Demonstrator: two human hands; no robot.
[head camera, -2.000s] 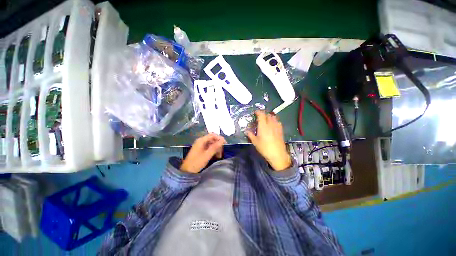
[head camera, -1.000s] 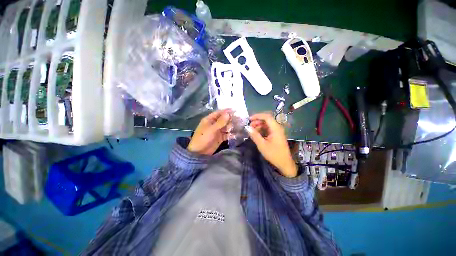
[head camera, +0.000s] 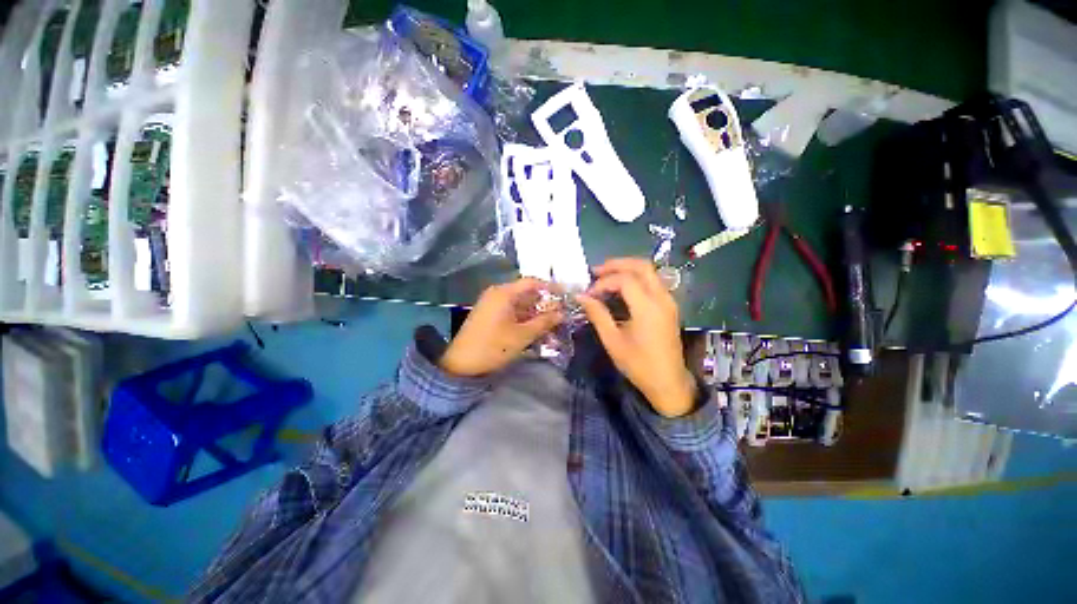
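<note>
My left hand (head camera: 502, 327) and my right hand (head camera: 638, 325) are close together at the bench's front edge. Both pinch a small clear crinkled plastic bag (head camera: 555, 342) between their fingertips; its contents are too blurred to tell. Just beyond it lie white housing halves (head camera: 553, 230), side by side, with another white housing half (head camera: 605, 171) slanting behind them. A further white housing (head camera: 723, 165) lies to the right. Loose small parts (head camera: 663, 240) and a small round part (head camera: 670, 277) lie on the mat right of my right hand.
A large plastic bag (head camera: 396, 177) and foam trays with circuit boards (head camera: 189, 236) stand left. Red-handled pliers (head camera: 794, 266), a thick black cylinder (head camera: 856, 289) and a black box with yellow label (head camera: 927, 195) are right. Below are a carton of units (head camera: 868, 437) and a blue stool (head camera: 195, 413).
My hands came together at the front edge and took hold of the small bag from the mat. The view has shifted. Over the last second the bag has come slightly nearer to me.
</note>
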